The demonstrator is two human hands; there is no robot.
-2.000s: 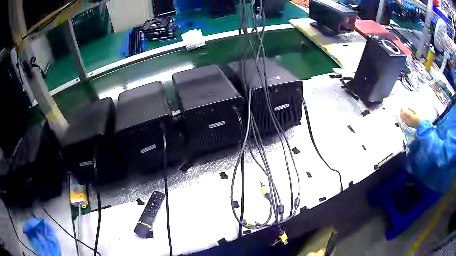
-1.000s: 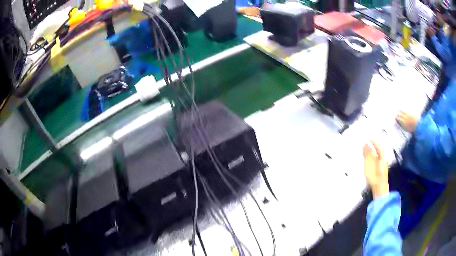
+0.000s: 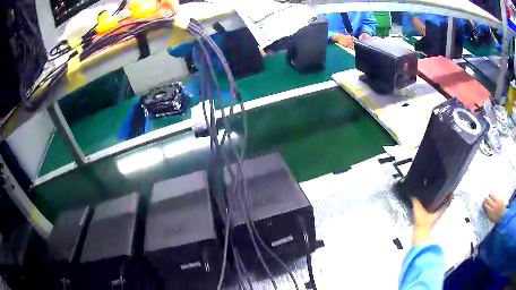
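A black box-shaped speaker (image 3: 444, 150) with a pale ring on its top end stands tilted at the right of the padded bench (image 3: 351, 226). My right hand (image 3: 428, 214), in a blue sleeve, is at the speaker's lower end, fingers against its base. My left hand is not in view. Several black speakers (image 3: 181, 226) stand in a row at the lower left. Grey-black cables (image 3: 235, 170) hang in front of them.
Another person's hand (image 3: 494, 208) is at the right edge, near the speaker. A black speaker (image 3: 390, 65) lies on pale boards (image 3: 368, 105) beside a red-brown pad (image 3: 452, 82). A green conveyor belt (image 3: 317, 133) runs beyond the bench. People in blue are at the back.
My right hand has moved from over the bench to the base of the speaker, which is now tilted. The view has shifted right, and the speaker row sits lower in the picture.
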